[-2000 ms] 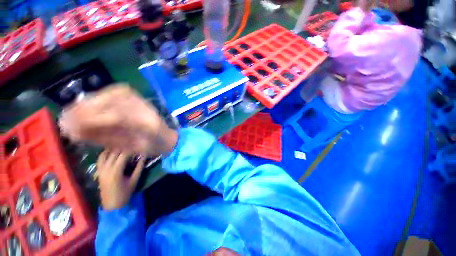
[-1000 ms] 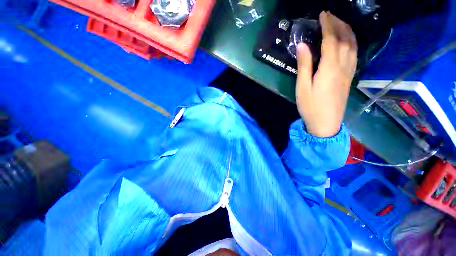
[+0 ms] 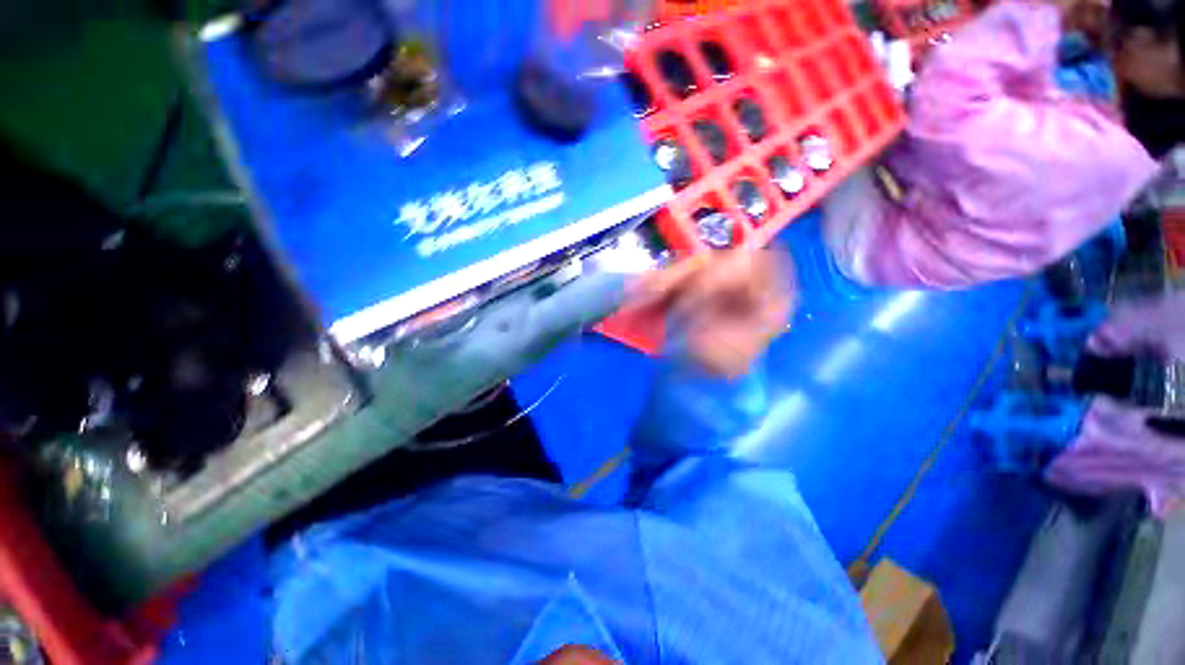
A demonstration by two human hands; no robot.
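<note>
My right hand (image 3: 732, 312) is blurred, at the near edge of the orange-red parts tray (image 3: 851, 85), right of the blue leak tester (image 3: 351, 169). Its fingers point left towards the tester's front corner. A bright shiny spot shows near the fingertips, but I cannot tell whether the hand holds anything. The tray has round discs, dark and silvery, in several pockets. My left hand is out of the picture. The black test fixture (image 3: 156, 351) is a dark blur at the left.
Another red tray (image 3: 37, 585) is cut off at the lower left. A thin clear tube (image 3: 500, 429) loops below the bench edge. A coworker in pink (image 3: 994, 156) sits to the right. A brown box (image 3: 906, 611) stands on the blue floor.
The view has swung right, bringing the tester and right tray to the middle. My right hand has left the fixture and moved right, to the tray's near edge.
</note>
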